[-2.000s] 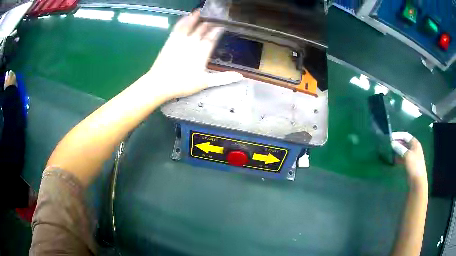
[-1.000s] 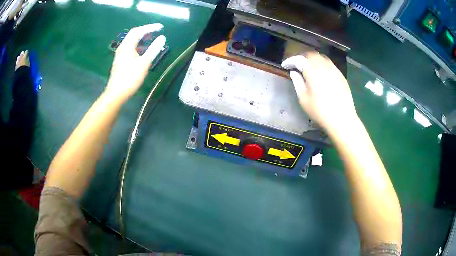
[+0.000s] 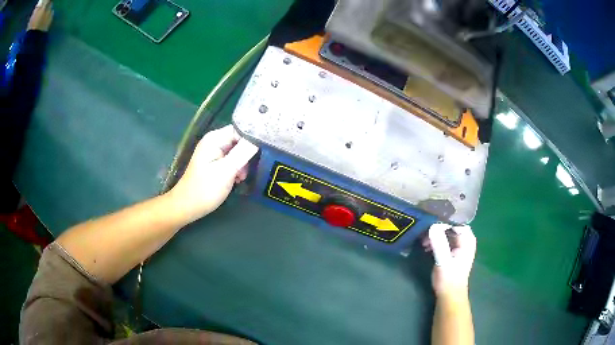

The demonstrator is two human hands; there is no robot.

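The bench press has a silver-grey table plate and a blue base. A dark phone housing lies on the yellow-tan nest over the orange base plate. The grey upper platen is above it, blurred, and covers part of it. My left hand is at the left side of the base under the plate's corner, fingertips partly hidden. My right hand is at the right side under the other corner, fingers curled. No part shows in either hand.
Another phone housing lies on the green mat at upper left. A dark phone-size part lies by the black pad at the right edge. A thin yellowish hose runs left of the press. A person's hand shows at far left.
My left hand has let go of the housing at upper left and moved down to the press base. My right hand has left the nest for the base's right side. The platen looks lower.
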